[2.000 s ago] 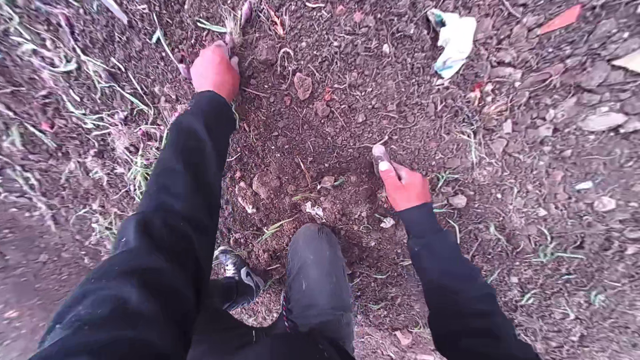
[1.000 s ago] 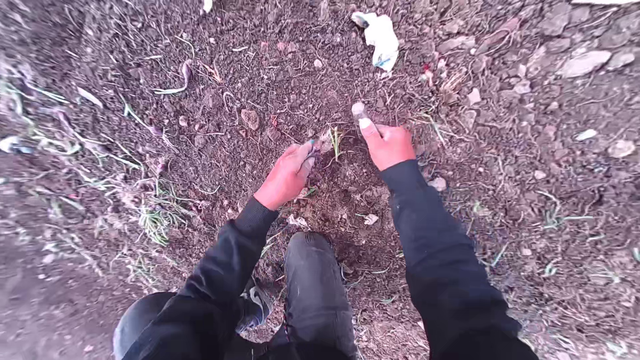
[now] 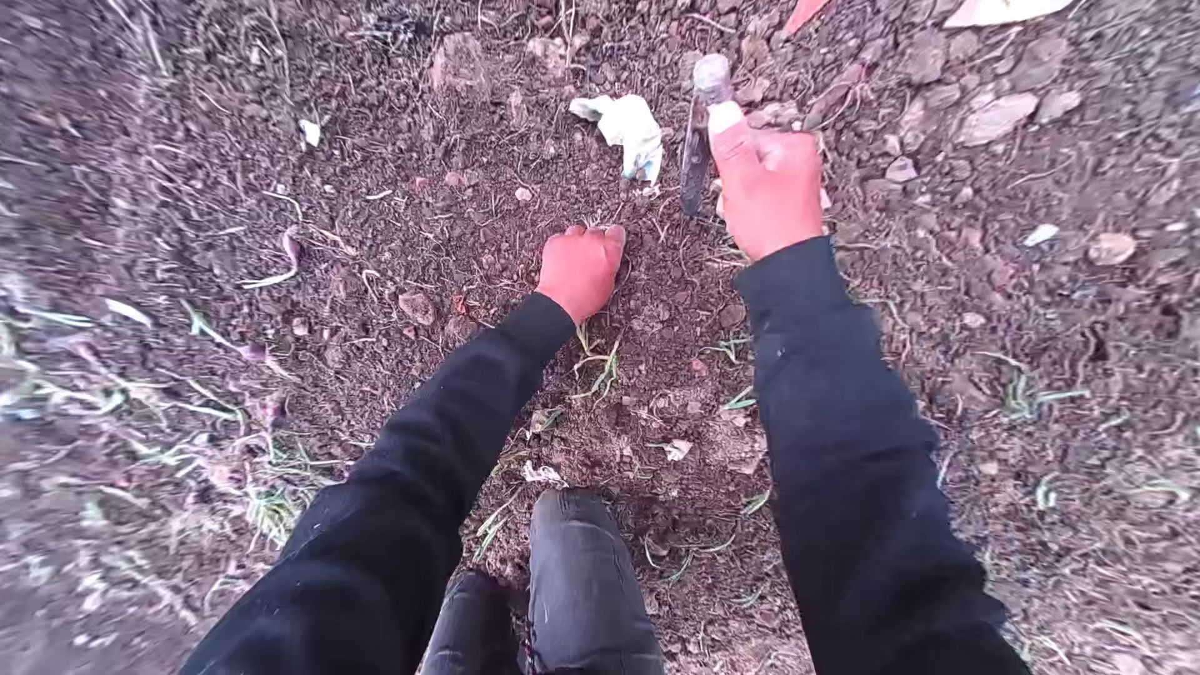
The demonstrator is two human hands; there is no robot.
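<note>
My right hand (image 3: pixel 771 178) grips a short hand tool (image 3: pixel 695 155) with a pale rounded handle end and a dark, flat, blade-like part, held just above the soil. My left hand (image 3: pixel 583 267) is low over the soil with its fingers curled; green leaves (image 3: pixel 602 366) show just below it, and whether it holds anything is hidden. A crumpled white scrap (image 3: pixel 630 133) lies between the two hands, a little farther off. Uprooted onion-like plants (image 3: pixel 267 412) with green leaves and purplish bulbs lie at the left.
Flat stones (image 3: pixel 998 119) lie at the upper right, near a pale piece (image 3: pixel 1003 9) and a reddish shard (image 3: pixel 804 14). Small green shoots (image 3: pixel 1022 398) stand at the right. A loose plant with a thin bulb (image 3: pixel 289 253) is at the left. My knee (image 3: pixel 586 562) is at the bottom.
My left hand was at the upper left near the plants, then came back beside my right hand, and is now on the soil ahead. My right hand has moved forward with the tool.
</note>
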